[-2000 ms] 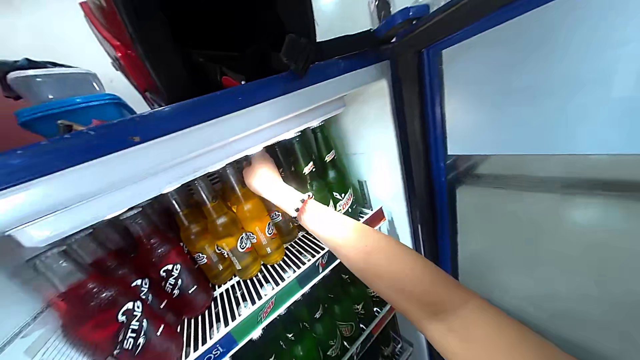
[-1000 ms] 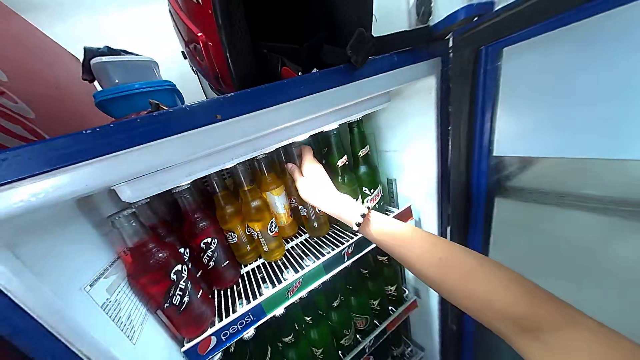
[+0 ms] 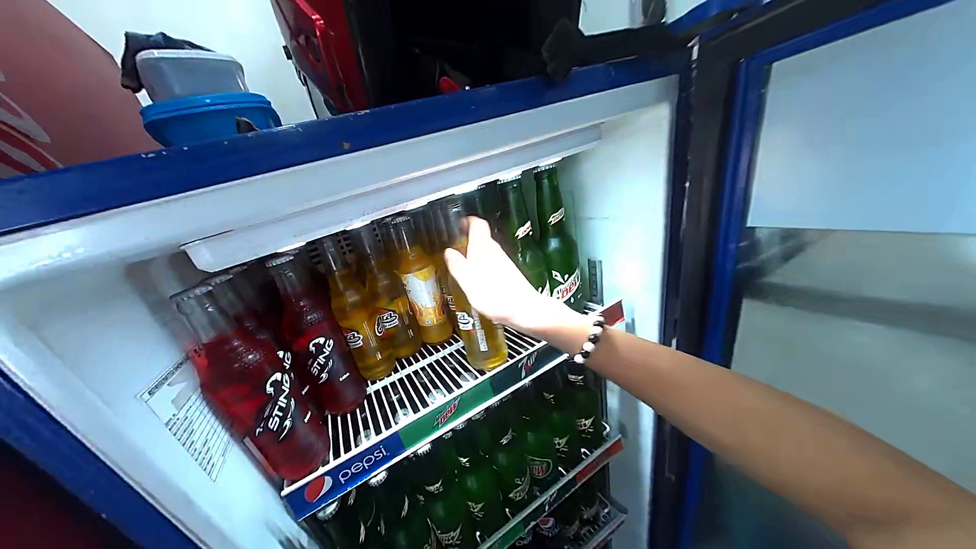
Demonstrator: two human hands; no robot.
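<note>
My right hand [image 3: 492, 274] reaches in from the right and is around the neck of a glass bottle of yellow soda [image 3: 482, 335], thumb on its left side; part of the grip is hidden. This bottle stands close to the front edge of the wire shelf [image 3: 427, 389]. More yellow bottles [image 3: 427, 297] are lined up to its left. Beyond them are red Sting bottles [image 3: 263, 404]. Green Mountain Dew bottles [image 3: 559, 244] stand to the right of my hand. A beaded bracelet [image 3: 589, 340] circles my right wrist. My left hand is out of view.
The blue-framed fridge door [image 3: 732, 252] stands open at the right. Below the top shelf, a lower shelf holds several green bottles [image 3: 480, 473]. A white light strip [image 3: 396, 198] runs just above the bottle caps. Plastic tubs [image 3: 206, 114] and a red-and-black bag [image 3: 335, 53] rest on top.
The yellow bottle at my right hand has come slightly forward relative to its neighbours. My hand stays at the bottle necks. The view has shifted, showing more of the fridge's left side than at first.
</note>
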